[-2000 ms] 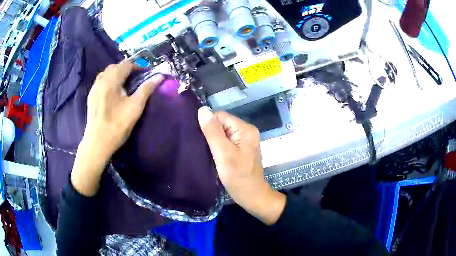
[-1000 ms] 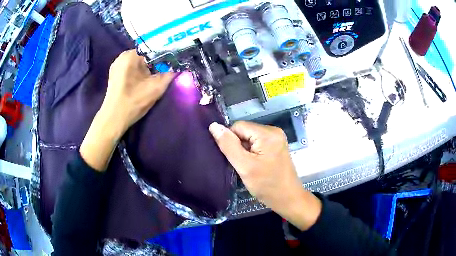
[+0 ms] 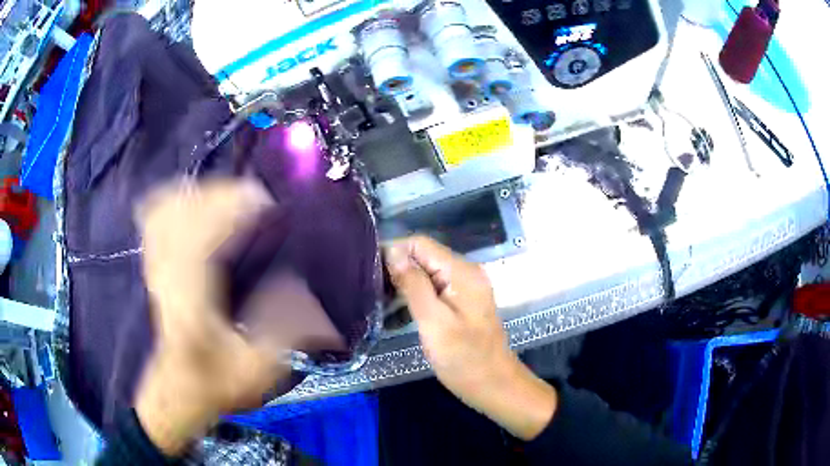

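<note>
The dark purple garment body lies inside out at the left of the overlock machine. Its armhole opening has a pale-speckled edge that curves in front of the machine. The fabric passes under the presser foot area, beside a pink lamp glow. My right hand pinches the garment's right edge below the needle area. My left hand is blurred over the garment, left of the opening; whether its fingers hold fabric cannot be told.
Slim tools lie on the white table at the right, near a dark red thread spool. A dark thread clump lies right of the machine. A printed ruler runs along the front edge. Blue bins stand below.
My left hand has moved away from the needle area, down toward me. The opening's edge has drawn up and curves more tightly. My right hand stays at the fabric's right edge, slightly lower.
</note>
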